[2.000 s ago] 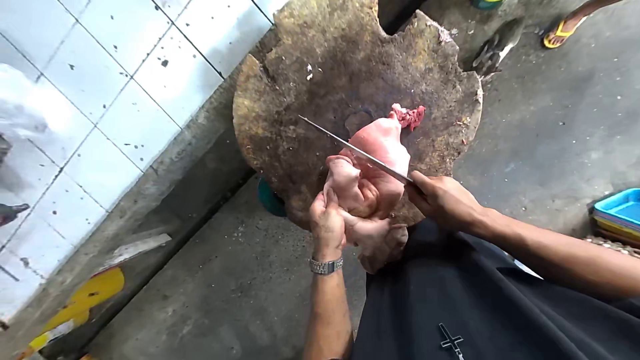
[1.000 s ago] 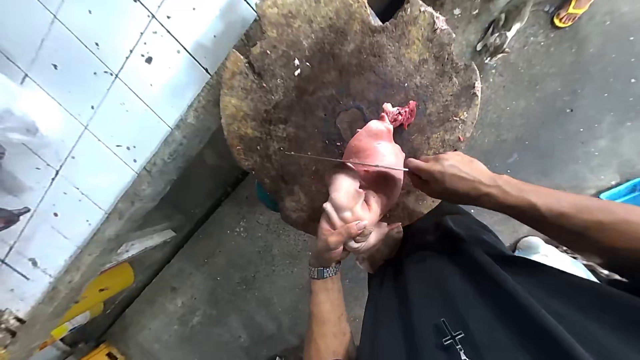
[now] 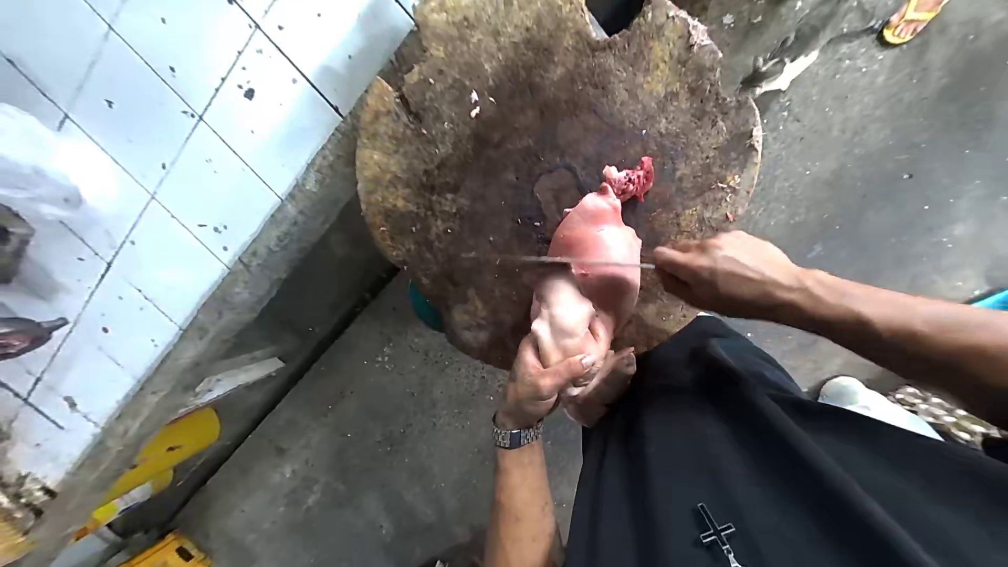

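Observation:
A pale pink piece of raw meat with skin (image 3: pixel 600 240) lies on a round wooden chopping block (image 3: pixel 488 157), its lower folds reaching past the near edge. My left hand (image 3: pixel 543 382), with a metal watch at the wrist, grips those folds. My right hand (image 3: pixel 728 276) is closed on a knife, its handle hidden in the fingers. The thin knife blade (image 3: pixel 598 262) points left across the middle of the meat; whether it cuts in cannot be told. Red ragged flesh (image 3: pixel 630 179) shows at the meat's far end.
A white tiled counter (image 3: pixel 189 157) with dark specks runs along the left. Yellow objects (image 3: pixel 181 437) are at its lower side. Beyond the block, a cat (image 3: pixel 780 71) is on the concrete floor, near a person's foot in a yellow sandal (image 3: pixel 912 20). A blue object (image 3: pixel 994 300) shows at right.
The knife, angled across the meat two seconds ago, now lies nearly level across it. My left hand keeps its hold on the folds, which now look more drawn together.

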